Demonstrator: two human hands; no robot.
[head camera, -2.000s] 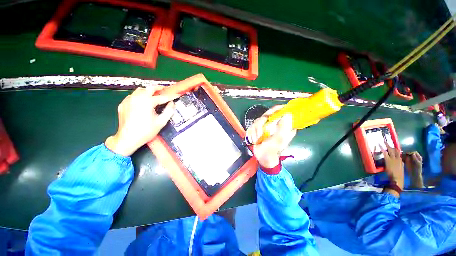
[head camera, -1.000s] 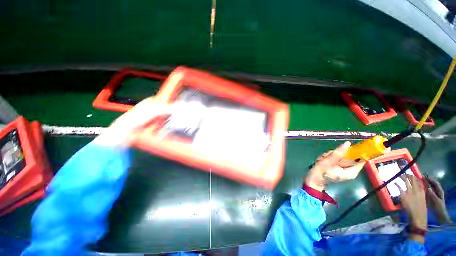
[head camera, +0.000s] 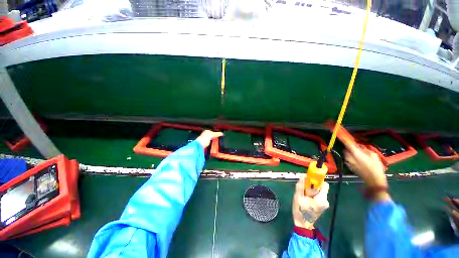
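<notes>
My left hand (head camera: 208, 137) reaches over the conveyor belt, its fingers at the near ends of two red-framed tablets, one on the left (head camera: 144, 145) and one in the middle (head camera: 244, 159). Whether it grips a frame cannot be told. My right hand (head camera: 309, 205) holds the yellow electric screwdriver (head camera: 315, 176) upright over the bench, cord end towards the belt. Its tip is hidden by the hand. A round dark mesh dish (head camera: 260, 203) lies on the bench between my arms.
Stacked red frames with an open tablet (head camera: 31, 197) stand at the left. Another red-framed tablet (head camera: 300, 147) lies on the belt. Another person's blurred hand (head camera: 366, 164) reaches to a red frame at right. A yellow cord (head camera: 350, 83) and black cable (head camera: 336, 211) run near the screwdriver.
The framed tablet that my left hand carried is no longer over the bench. My left hand has moved out to the belt. The view has shifted, and the other person's hand now reaches the belt.
</notes>
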